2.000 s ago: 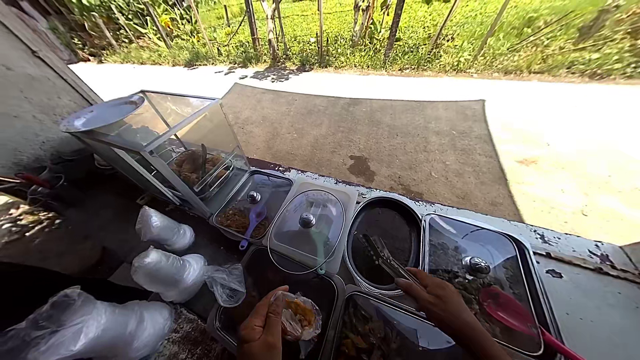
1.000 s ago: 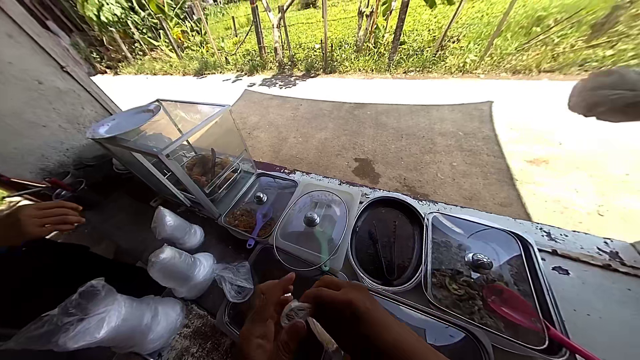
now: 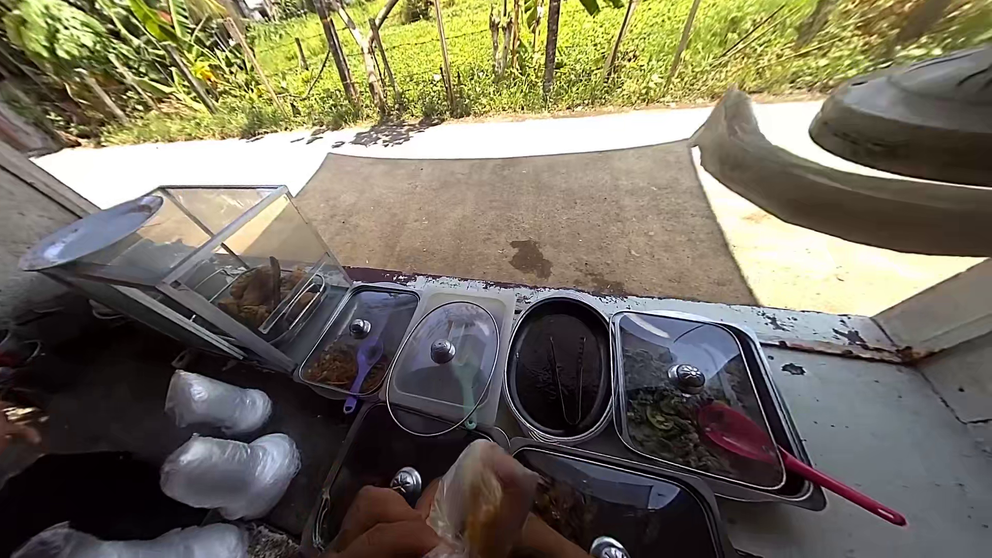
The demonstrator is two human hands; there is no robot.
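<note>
Both my hands meet low in the middle of the view, around a small clear plastic bag of orange-brown food [image 3: 482, 511]. My left hand [image 3: 387, 521] grips the bag from the left. My right hand [image 3: 515, 484] closes on its upper part, partly hidden by the plastic. Beneath and around them are glass-lidded food trays, one with a silver knob [image 3: 406, 482]. Metal tongs [image 3: 567, 380] lie in a dark oval pan [image 3: 535, 418] just beyond my hands.
Lidded trays with purple [image 3: 364, 372], green [image 3: 468, 384] and red [image 3: 841, 490] spoons line the ledge. A glass case [image 3: 225, 232] of food stands left, above plastic-wrapped bundles [image 3: 217, 401]. Another person's hand [image 3: 17, 434] is at the left edge. A person's hat [image 3: 914, 124] fills the upper right.
My right hand has let go of the tongs, which now lie in the oval pan, and has joined my left at the bag. The hat at right has come much further into view.
</note>
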